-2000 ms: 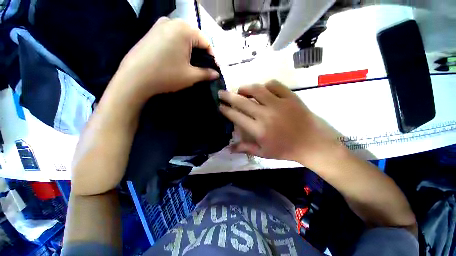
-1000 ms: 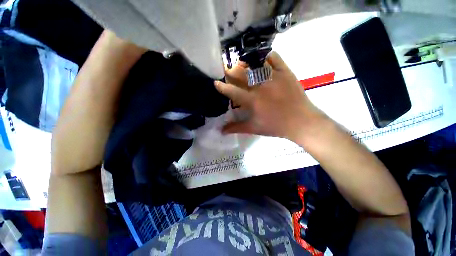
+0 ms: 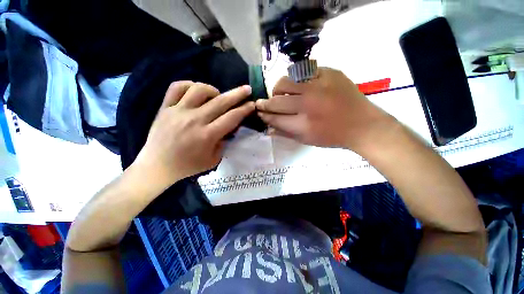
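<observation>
The black garment piece (image 3: pixel 152 80) lies left of and under the white sewing machine head (image 3: pixel 238 26). A dark green strip (image 3: pixel 255 77) shows along its right edge, below the needle area. My left hand (image 3: pixel 192 126) lies on the cloth, its fingertips at the edge. My right hand (image 3: pixel 324 109) meets it there from the right, fingertips holding the cloth edge; the two hands' fingertips nearly touch. The ridged grey cylinder (image 3: pixel 303 70) stands just above my right hand's fingers. The needle tip is not clear.
A grey-blue fabric panel (image 3: pixel 60 92) lies at left. A black smartphone (image 3: pixel 439 80) lies at right, with green-handled snips (image 3: pixel 488 64) beyond it. A red tape piece (image 3: pixel 374 86) is on the bed. Blue crates (image 3: pixel 178 252) stand below the table's front edge.
My left hand has come from behind the cloth and machine head onto the cloth's front edge. My right hand has moved slightly, its fingertips now at the cloth edge. The green strip now shows.
</observation>
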